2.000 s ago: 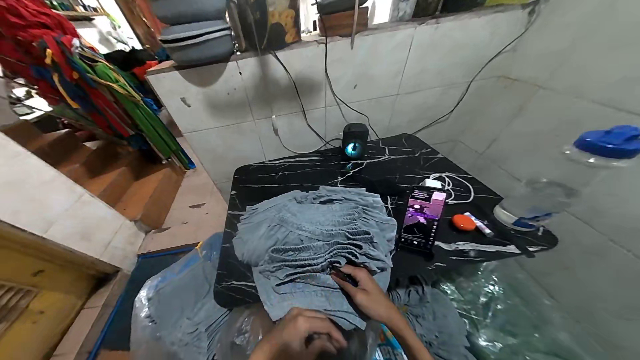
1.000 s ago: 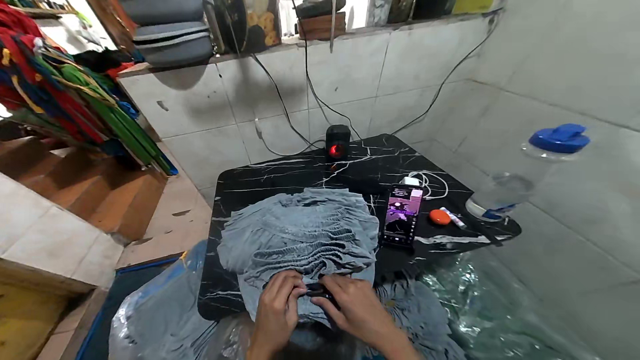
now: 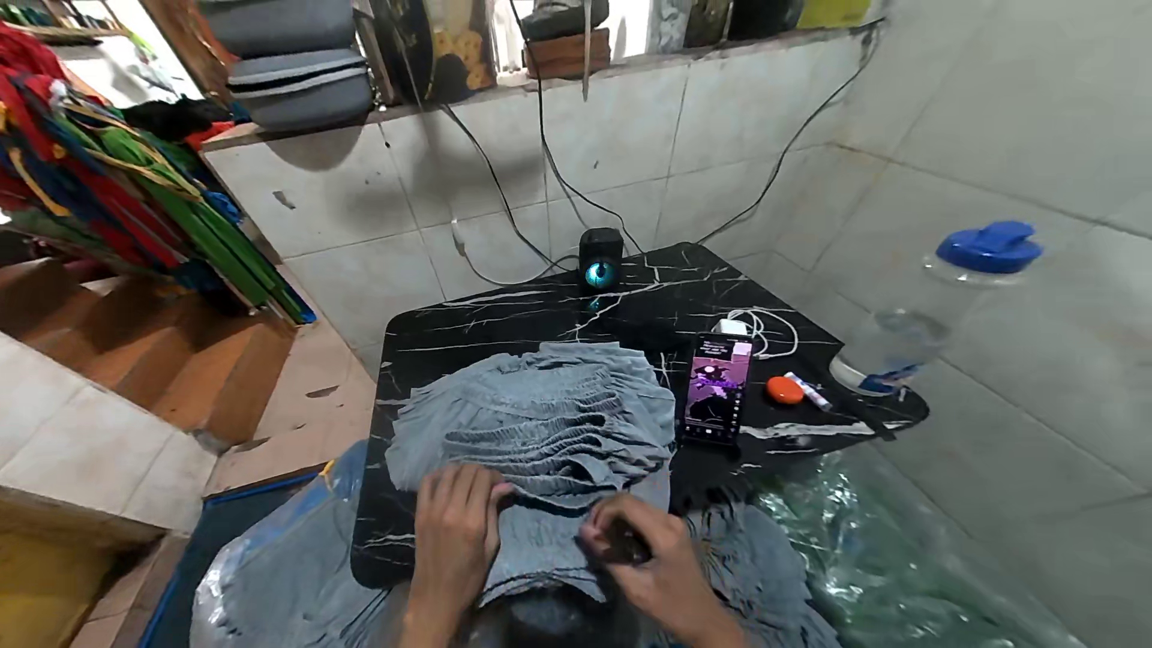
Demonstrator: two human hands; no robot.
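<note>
A pile of gathered grey fabric pieces lies layered on a black marble-patterned table. At the pile's near left edge my left hand rests on the fabric, its fingertips pressing or pinching a fold. My right hand is curled at the near right, around a small dark tool that is mostly hidden, with the fingertips against the cloth. Between the hands a gathered grey piece hangs toward the table's near edge.
Behind the pile stands a small lit black speaker. To the right are a phone, a white charger with cable, an orange round object, a small tube and a water bottle. Plastic bags flank the table.
My left hand has moved from near the table's front edge onto the fabric. The right hand stays near the fabric's lower right. The speaker's light went from blue to red and back to blue.
</note>
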